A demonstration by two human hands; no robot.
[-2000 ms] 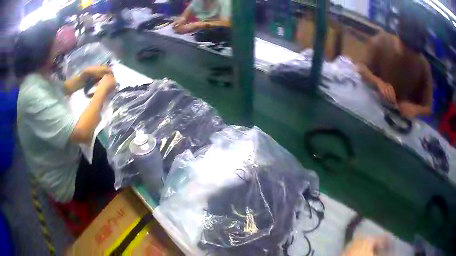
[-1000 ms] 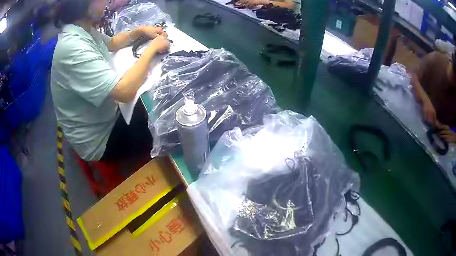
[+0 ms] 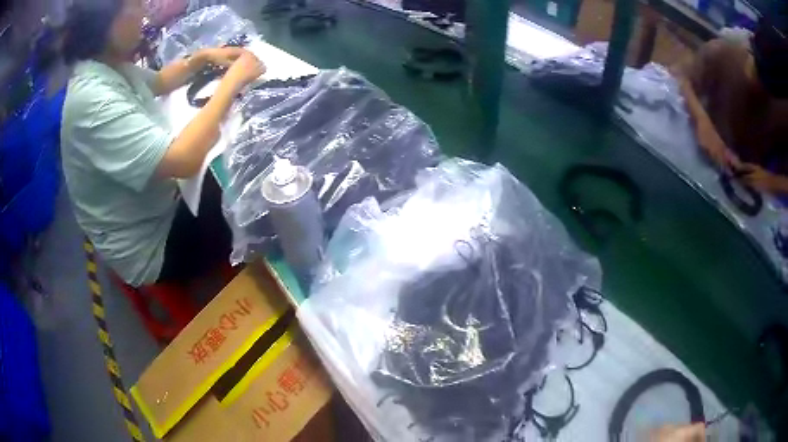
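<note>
A matte black headband (image 3: 659, 380) lies as an arch on the white foam sheet (image 3: 624, 338) at the lower right, its lower part cut off by the frame edge. A small, blurred part of one hand, seemingly my left hand (image 3: 681, 433), shows at the bottom edge by the headband's right end; its grip is hidden. My right hand is not in view. A large clear parts bag (image 3: 462, 293) lies left of the headband. Thin black yokes (image 3: 553, 406) spill from its right edge onto the foam.
A grey dispenser bottle (image 3: 294, 211) stands beside another bag of dark parts (image 3: 337, 129). Cartons (image 3: 216, 350) sit below the bench's left edge. A seated person (image 3: 121, 147) works beyond the bags. The green conveyor (image 3: 536, 233) carries spaced headbands; another person (image 3: 734, 112) sits across it.
The view turned left, then slightly back right and down. More of the near headband shows. The hand left the picture and a small part shows again at the bottom edge.
</note>
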